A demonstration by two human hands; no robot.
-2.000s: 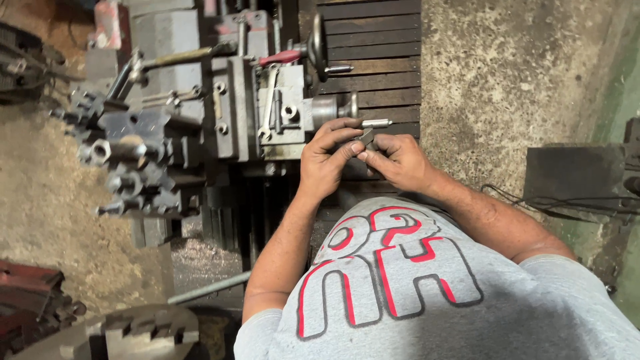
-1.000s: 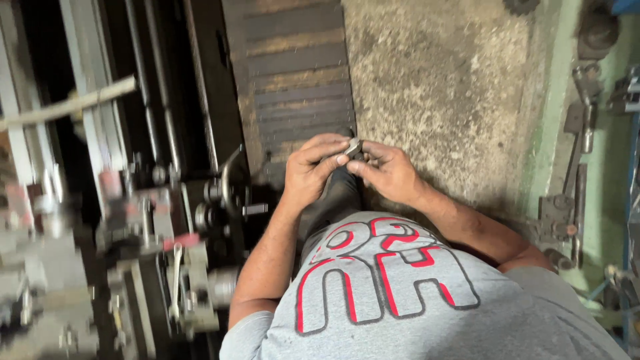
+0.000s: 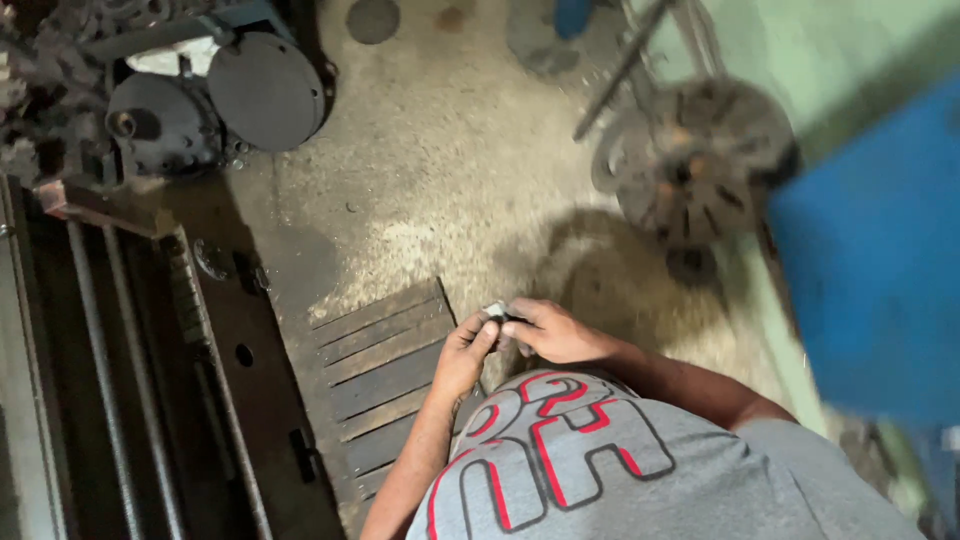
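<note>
Just in front of my shirt, my left hand pinches a small metal piece between thumb and fingers. My right hand is beside it, its thumb and fingers closed on the right side of the same piece. The fingers cover most of the piece, so its exact shape cannot be told. Both hands are held over the floor, by the corner of a slatted wooden floor mat.
A lathe bed with long rods runs along the left. Round metal plates lie at the upper left. A slotted faceplate leans at the green wall on the right, near a blue panel.
The view has swung far from the lathe carriage, past the slatted mat, to the floor and round plates. Both hands stay together at the small metal piece.
</note>
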